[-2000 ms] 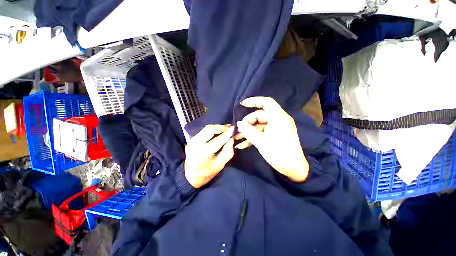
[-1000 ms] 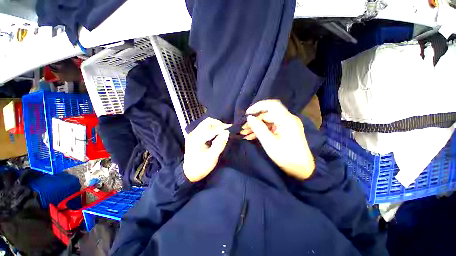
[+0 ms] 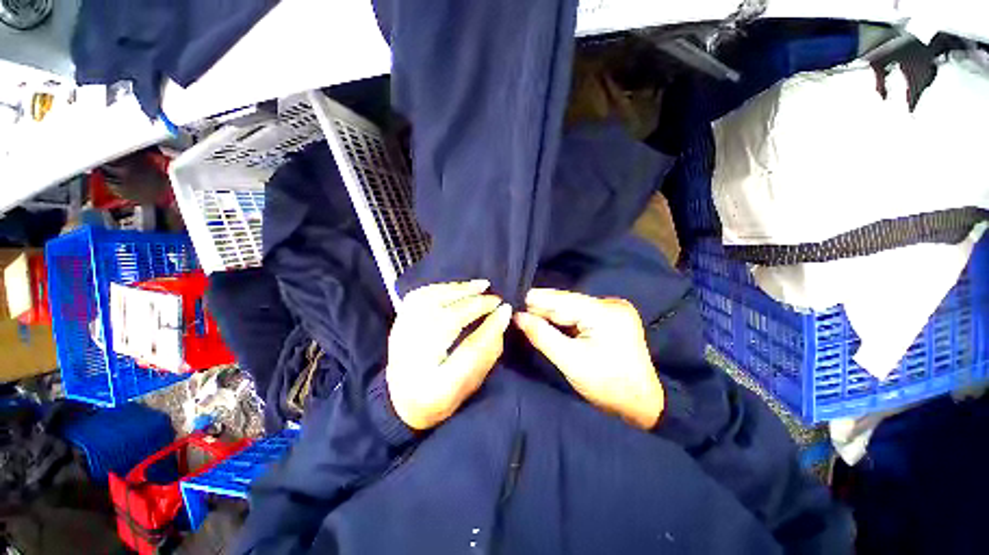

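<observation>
The navy garment (image 3: 477,141) hangs from the white table edge down to my lap in long folds. My left hand (image 3: 442,349) pinches its lower edge between thumb and fingers. My right hand (image 3: 596,349) pinches the same edge just beside it. The fingertips of both hands nearly touch at the middle, in front of my navy jacket. The exact fabric layers between the fingertips are too small to tell.
The white table (image 3: 293,54) crosses the top, with another navy piece (image 3: 163,49) at its left. A grey crate (image 3: 363,184) holding navy pieces, a blue crate (image 3: 81,314) and a red one are at left. A white sack (image 3: 835,163) with black webbing sits in a blue crate (image 3: 868,369) at right.
My hands have come level, with their fingertips close together, slightly lower in view. The hanging garment has shifted left and looks narrower and straighter. The view has shifted a little.
</observation>
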